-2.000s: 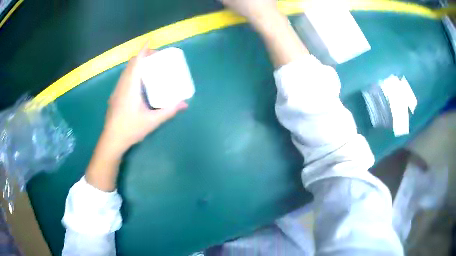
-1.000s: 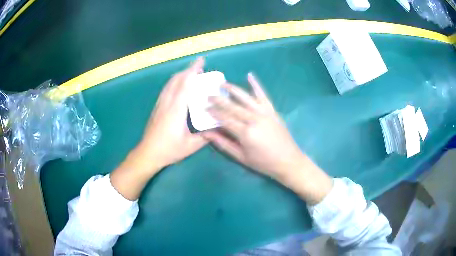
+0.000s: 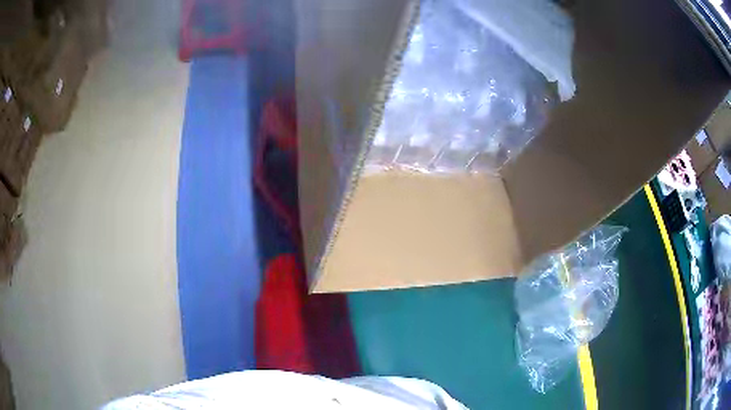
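A large open brown carton (image 3: 433, 228) stands in front of me. Clear shiny bagged packets (image 3: 473, 96) lie inside its far part, and single white units cannot be made out in them. A milky white plastic sheet (image 3: 529, 40) lies over the packets at the top right. A pile of clear plastic bags (image 3: 565, 300) lies beside the carton's near right corner, over the yellow edge strip. Neither of my hands is in the picture; only white sleeve cloth shows at the bottom edge.
The green bench top (image 3: 449, 344) is below the carton. A dark green surface (image 3: 641, 320) with pink and white items beyond it is at right. Red objects (image 3: 280, 320) and a blue floor strip (image 3: 212, 216) are left of the carton. Stacked brown cartons (image 3: 48, 72) stand far left.
The view has swung left from the bench to the carton. My two hands and the white unit they held are out of the picture, as are the white box and card stack.
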